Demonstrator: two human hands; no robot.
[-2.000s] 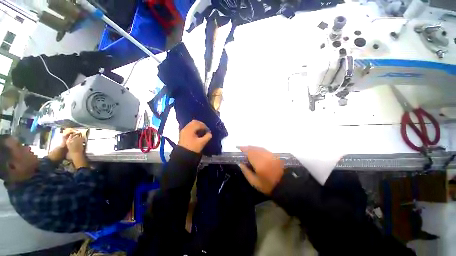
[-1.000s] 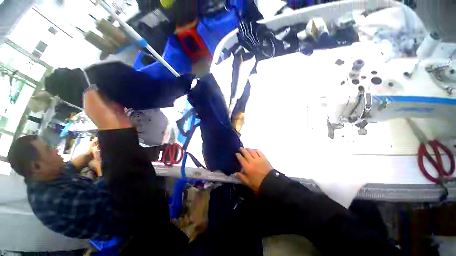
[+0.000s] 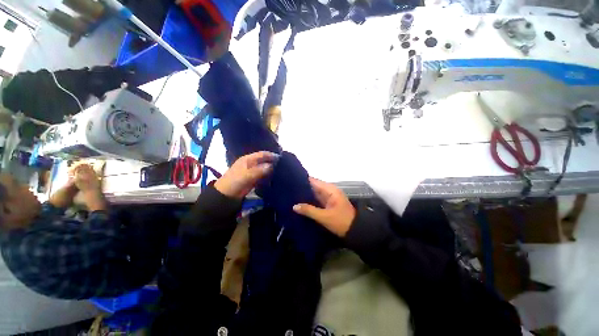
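A navy cut piece [image 3: 289,187] hangs over the table's front edge, between my two hands. My left hand [image 3: 246,174] pinches its upper left edge. My right hand [image 3: 332,209] holds its right side, with the thumb on top. The navy panel stack [image 3: 240,111] lies on the table just beyond my left hand. Narrow dark strips [image 3: 277,79] lie to the right of the stack. Where the piece in my hands ends and the stack begins is hard to tell.
The lockstitch sewing machine [image 3: 486,77] stands at right, with red-handled scissors [image 3: 514,147] under its arm. A white piece [image 3: 397,195] hangs over the front edge. At left are a neighbouring machine [image 3: 118,128], more red-handled scissors [image 3: 187,172] and a seated person [image 3: 72,243].
My left hand has come back from the dark cloth heap at the far left to the navy cloth in front. My right hand now grips a navy piece at the table edge. The view has shifted.
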